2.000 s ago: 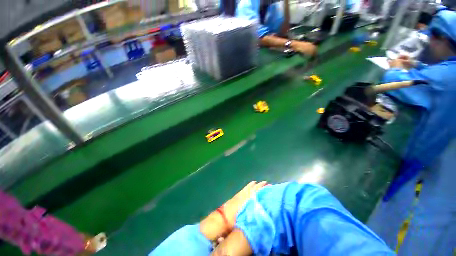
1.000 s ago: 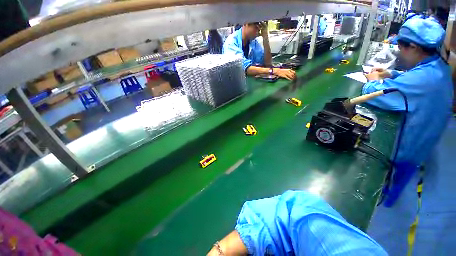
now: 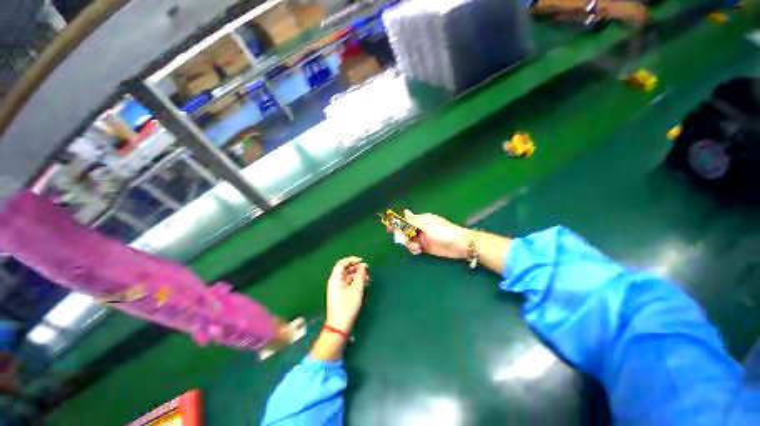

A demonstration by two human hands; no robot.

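Observation:
My right hand [image 3: 437,236] comes in from the right in a blue sleeve. It grips a yellow unit with dark parts [image 3: 399,225] between thumb and fingers, above the near side of the green belt. A small pale piece shows under the unit at my fingertips. My left hand [image 3: 346,291], with a red string at the wrist, is raised lower left of the unit and apart from it. Its fingers are curled loosely, and whether they hold anything small cannot be told. The picture is blurred.
More yellow units [image 3: 521,145] lie on the green belt [image 3: 317,225]. A pink-wrapped post [image 3: 158,279] slants at left, with a red-orange tray [image 3: 192,408] below. A black device [image 3: 718,146] stands at right. Clear trays [image 3: 458,46] are stacked beyond the belt, near another person's hand [image 3: 612,12].
Both hands are now in full view over the bench and belt edge. My right hand has taken hold of a yellow unit. The camera has turned left, and the red-orange tray has come into view.

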